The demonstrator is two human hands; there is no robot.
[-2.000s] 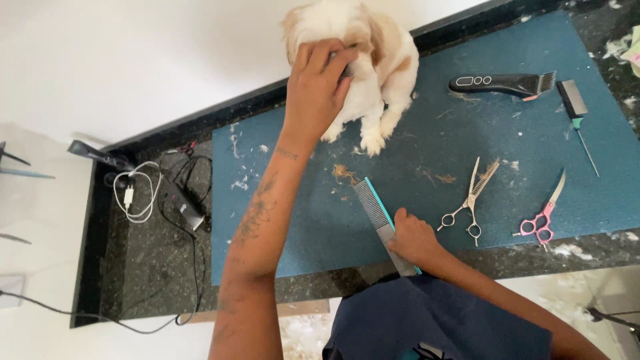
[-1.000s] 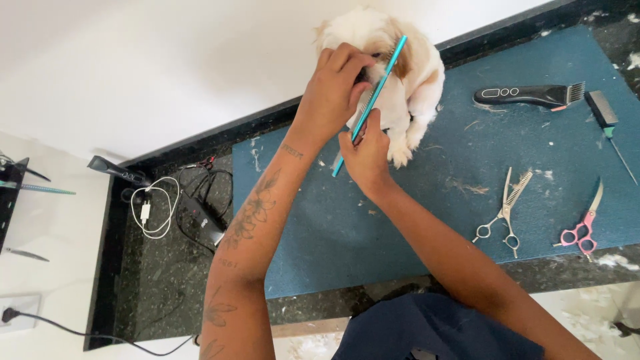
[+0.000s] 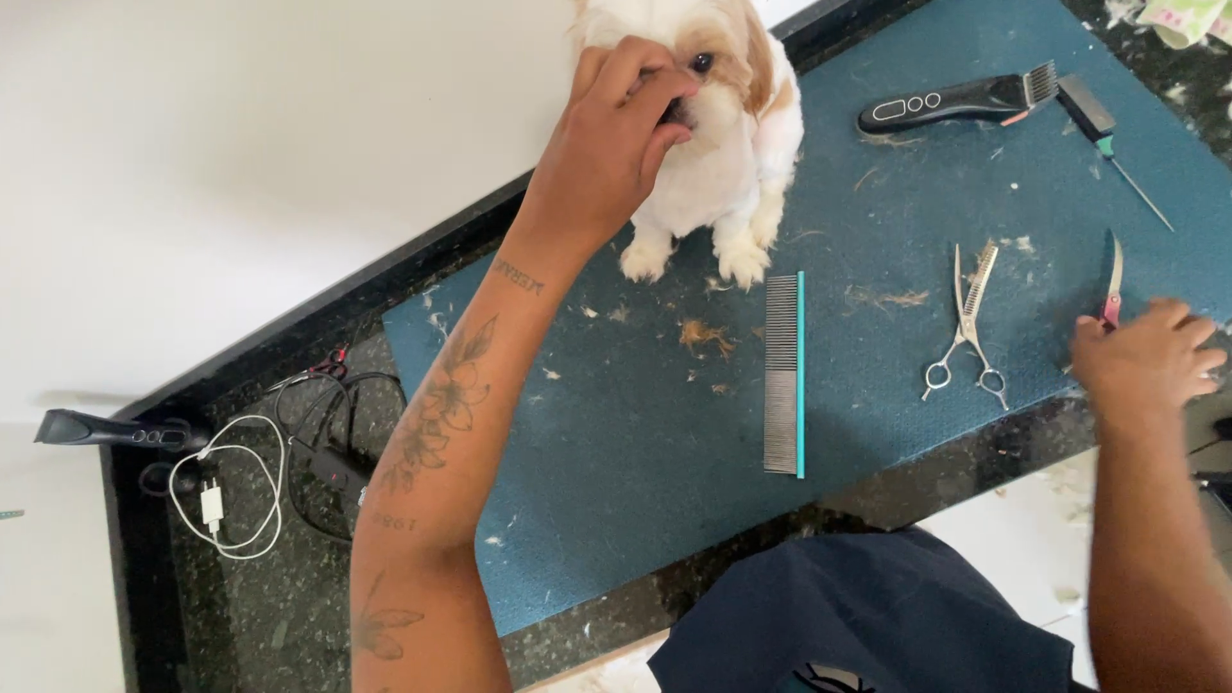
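Note:
A white and tan dog (image 3: 707,173) sits at the back of the blue mat (image 3: 616,500). My left hand (image 3: 616,125) holds its muzzle, fingers bent around the nose. At the right, my right hand (image 3: 1145,356) is over the handles of curved pink-handled scissors (image 3: 1114,289); whether the fingers grip them is hidden. A metal grooming comb with a turquoise spine (image 3: 784,375) lies on the mat in front of the dog. Silver thinning shears (image 3: 967,332) lie with blades apart between the comb and my right hand.
Toward the back right lie a black hair clipper (image 3: 953,102) and a pin-tail comb (image 3: 1092,115). Tufts of cut fur (image 3: 705,337) dot the mat. On the granite top (image 3: 250,616) at left are another clipper (image 3: 115,430), a white charger cable (image 3: 214,505), black cords and red-handled scissors (image 3: 332,364).
The turquoise comb, in my right hand by the dog's face a second ago, now lies on the mat. My right hand has moved right to the pink scissors. My left hand remains at the muzzle.

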